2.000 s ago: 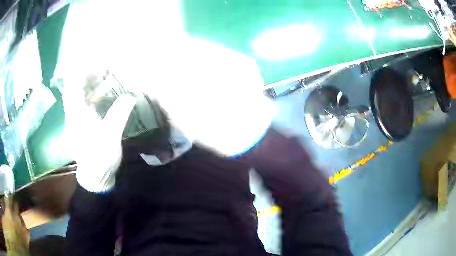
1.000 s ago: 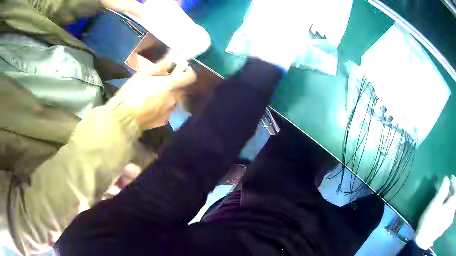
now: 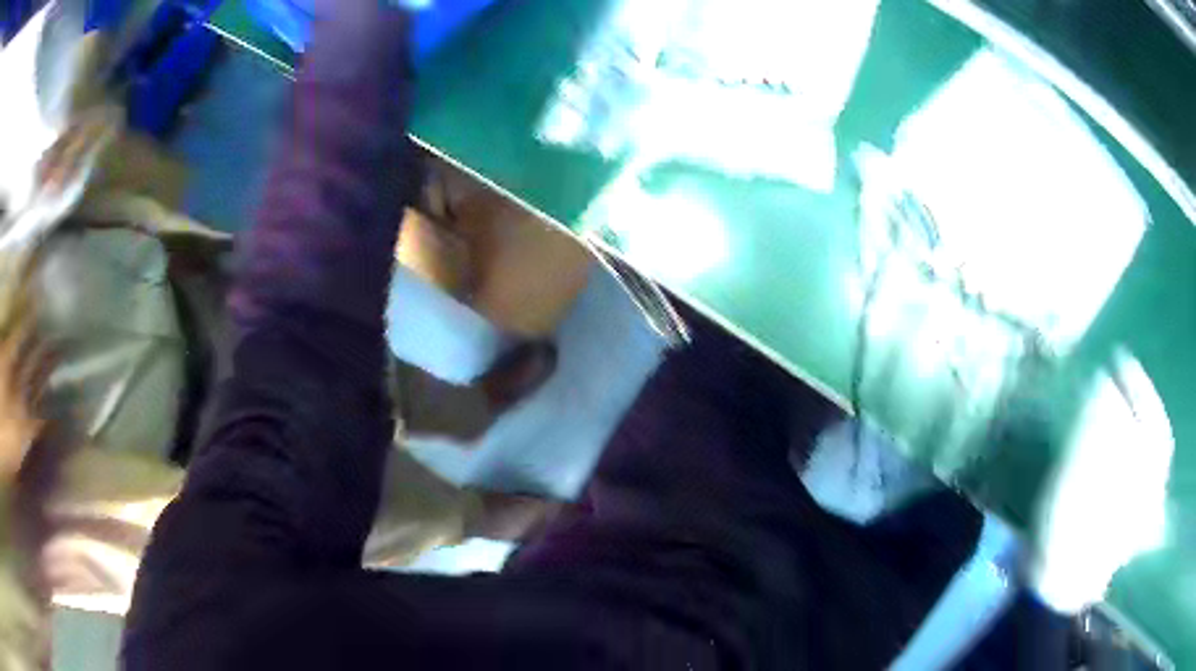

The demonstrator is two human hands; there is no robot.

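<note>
My right hand [image 3: 1110,482], in an overexposed white glove, is over the bench at the lower right. Its fingers are too washed out to show whether it holds anything. My left sleeve runs up to the top edge beside a blue bin [image 3: 453,24]; my left hand is cut off there. A pale sheet or bag [image 3: 1030,184] lies on the green bench [image 3: 774,282], with blurred dark leads [image 3: 918,223] at its lower left side. Another bright white bag or sheet [image 3: 767,118] lies at the upper middle.
A person in khaki clothing [image 3: 112,315] is close on the left, with pale blurred material near their hands. A brown carton [image 3: 525,269] is below the bench edge. The bench edge runs diagonally from upper left to lower right.
My left arm has swung left and up toward the blue bin. My right hand has shifted slightly up and left. The person's forearm has moved back left, away from the bench edge.
</note>
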